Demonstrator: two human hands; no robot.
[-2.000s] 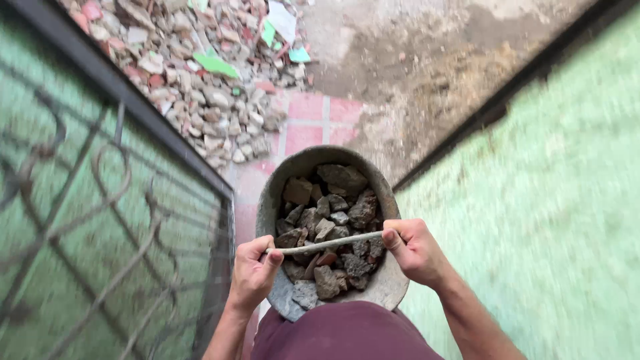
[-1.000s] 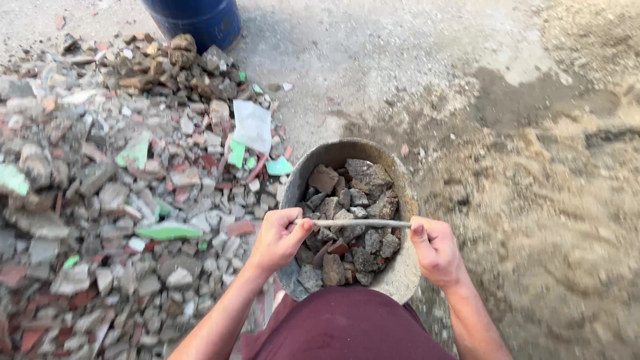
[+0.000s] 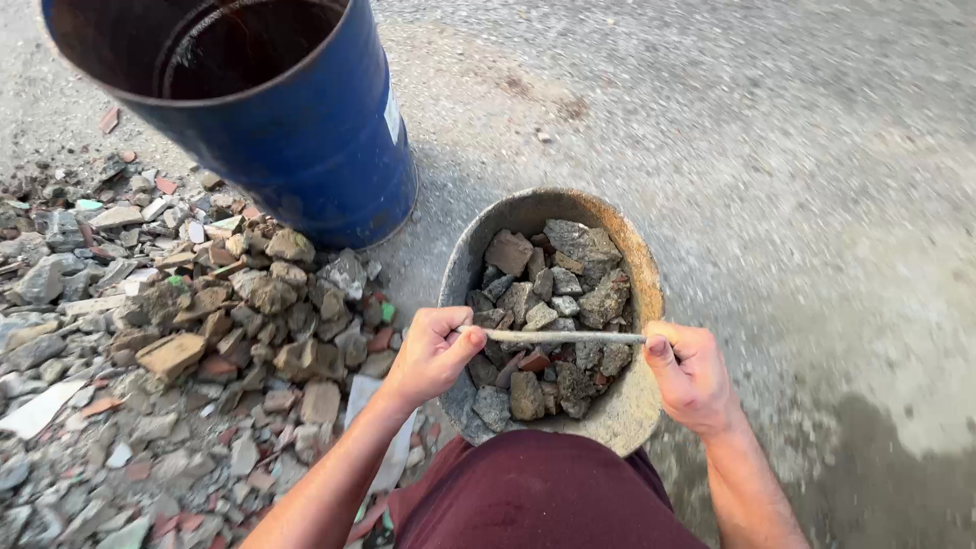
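Note:
Both of my hands grip the bail handle (image 3: 560, 336) of a round, mortar-crusted bucket (image 3: 644, 267), close in front of my dark red shirt. My left hand (image 3: 436, 357) is closed on the handle's left end, with the thumb along it. On its right end, my right hand (image 3: 690, 375) is closed near the bucket's rim. Broken stones, concrete chunks and a few reddish brick pieces (image 3: 526, 395) lie inside the bucket, below the handle. What the bucket's underside rests on, if anything, is hidden.
An open-topped blue metal drum (image 3: 305, 145) stands at upper left. Against its foot and down the left side spreads a heap of rubble (image 3: 175, 328) with stones, tile shards and a pale sheet (image 3: 393, 450). Grey paved ground (image 3: 724, 137) lies ahead and right, with a damp patch (image 3: 877, 465).
I have moved forward with the bucket, out from between the green walls and past the rubble. The blue drum, only partly in view one second ago, now shows its open top. Both hands have kept their grip.

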